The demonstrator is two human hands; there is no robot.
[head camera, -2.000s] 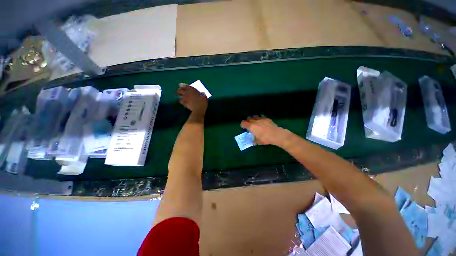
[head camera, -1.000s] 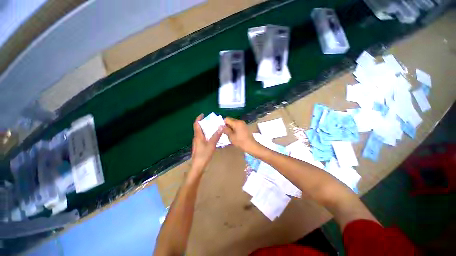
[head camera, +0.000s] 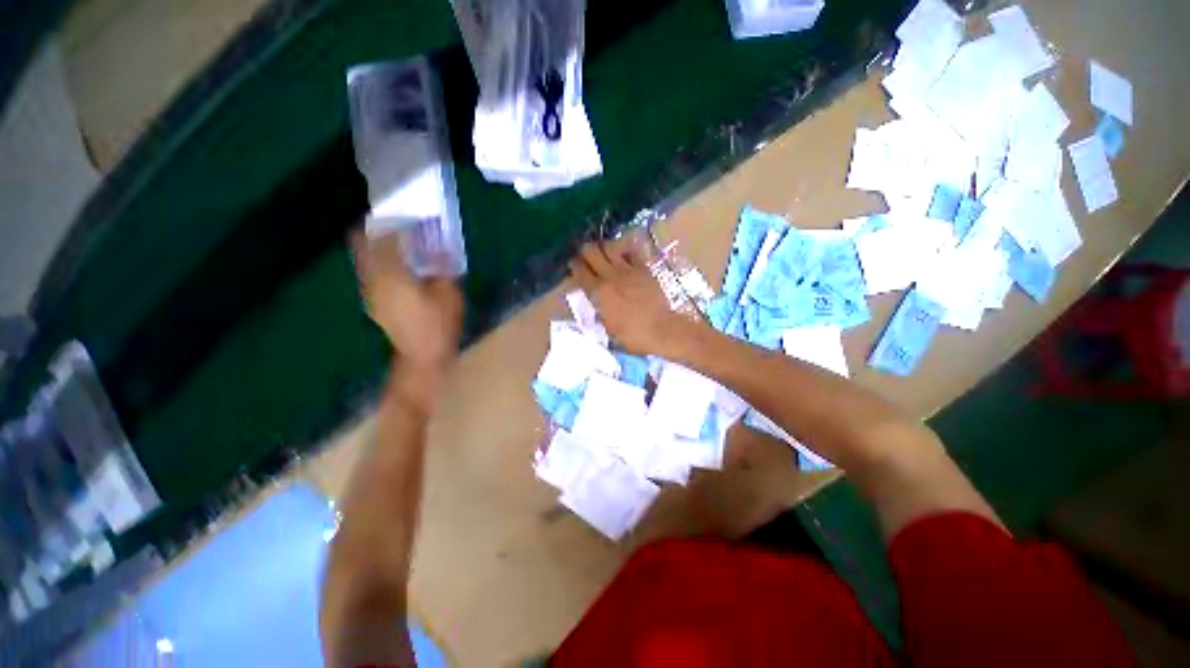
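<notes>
My left hand, blurred, is at the lower end of a clear plastic box on the green belt. A white paper or insert shows in the box; the fingers' hold is unclear. My right hand is over the bench by the belt edge, at the top of a heap of white leaflets mixed with pale blue ones. Its fingertips are low on the bench and I cannot tell whether they hold a leaflet. More clear boxes lie beside the first, with a dark cable-like item in one.
Blue leaflets and a wide heap of white leaflets lie on the cardboard-covered bench to the right. Overlapping clear packages are on the belt at left. A blue sheet is at lower left, a red stool at right.
My hands, together with papers between them a second ago, are now apart: left at the clear box, right at the leaflets. The view has shifted right, and the boxes appear farther left.
</notes>
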